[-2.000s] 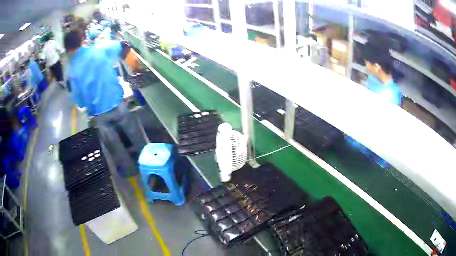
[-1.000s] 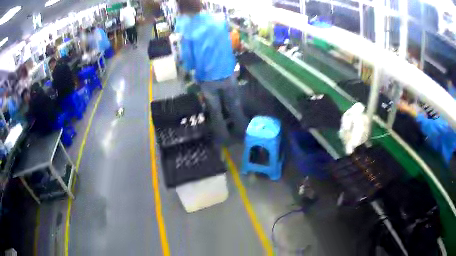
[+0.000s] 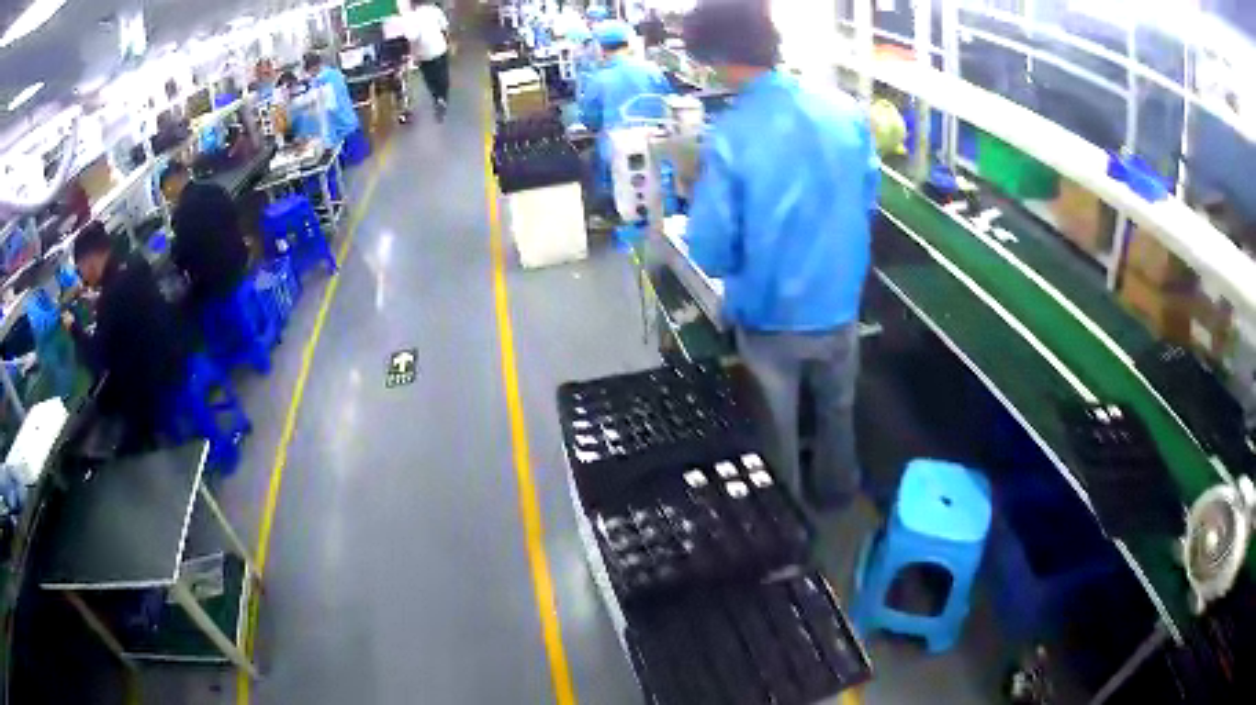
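Neither of my hands is in the picture. Nearest in front of me are black blister trays [image 3: 703, 510] on white boxes, standing on the floor at the lower middle. Several white pieces lie in the middle tray, and small pale parts sit in rows in the trays. The nearest tray [image 3: 751, 647] shows dark, long ridges. A blue plastic stool [image 3: 930, 551] stands to their right. Another black tray [image 3: 1116, 448] lies on the bench at the right, near a white fan [image 3: 1218, 544].
A person in a blue jacket [image 3: 785, 207] stands beyond the trays, back to me. The grey aisle [image 3: 400, 482] runs between yellow lines. A grey table [image 3: 124, 517] and seated people are at left. The green-topped bench [image 3: 1019, 303] runs along the right.
The view has swung left and moved along the aisle. The floor trays and stool now appear larger and further right. The bench with fan has shifted to the right edge.
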